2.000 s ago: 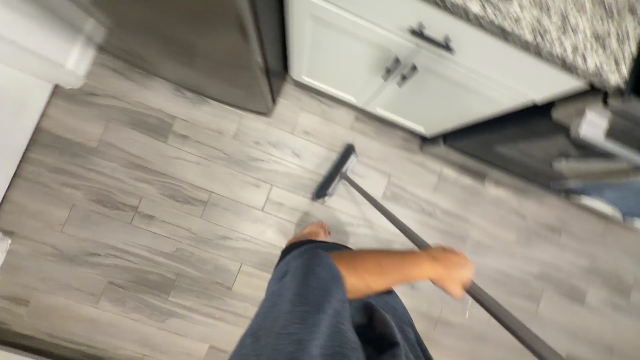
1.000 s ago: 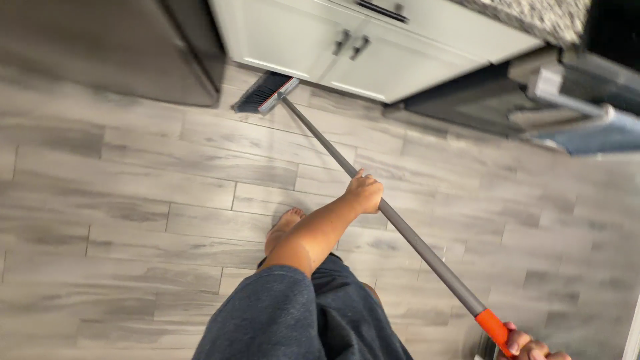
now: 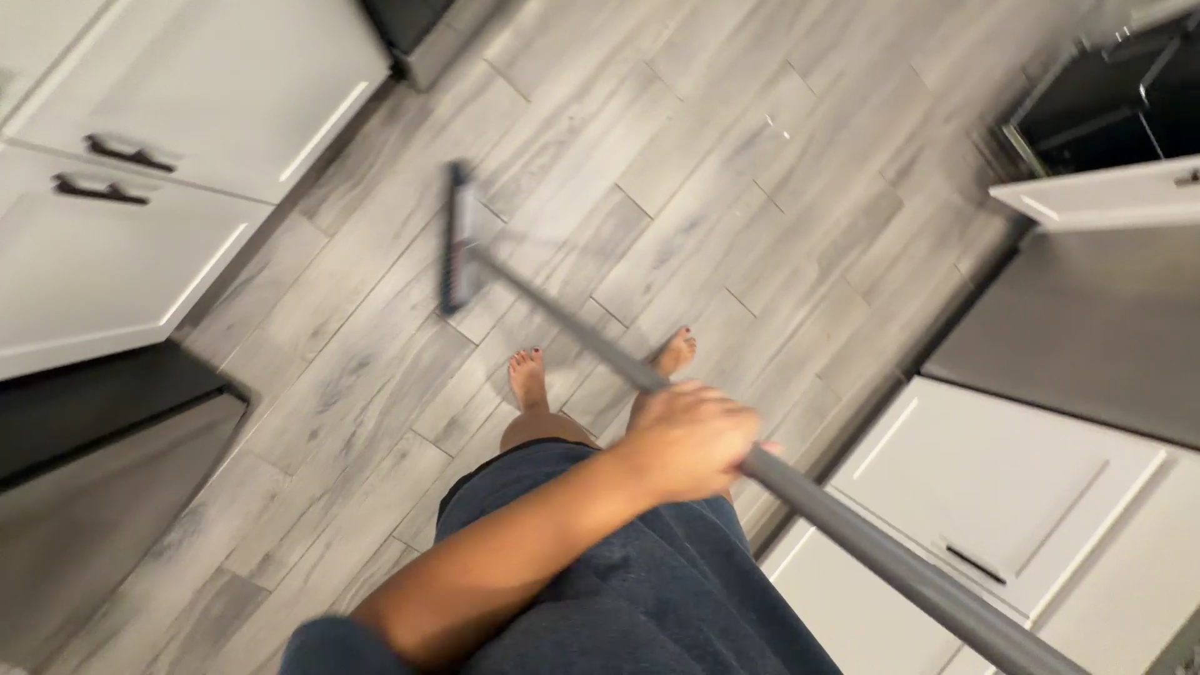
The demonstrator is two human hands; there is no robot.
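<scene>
My left hand (image 3: 698, 439) is closed around the grey broom handle (image 3: 872, 544), which runs from the lower right up toward the left. At its far end the broom head (image 3: 459, 239), dark-bristled and blurred, is over the wood-look plank floor (image 3: 600, 225), ahead of my bare feet (image 3: 528, 377). Whether the bristles touch the floor I cannot tell. My right hand is out of view, as is the upper end of the handle.
White cabinets (image 3: 216, 103) with dark handles stand at the left, beside a grey appliance panel (image 3: 122, 525). On the right are an open dark appliance (image 3: 1106, 103), a grey metal panel (image 3: 1078, 319) and more white cabinets (image 3: 994, 478).
The view has turned strongly. The broom head has left the cabinet base where it was one second ago and is over open floor. My right hand, on the orange grip then, has gone out of view.
</scene>
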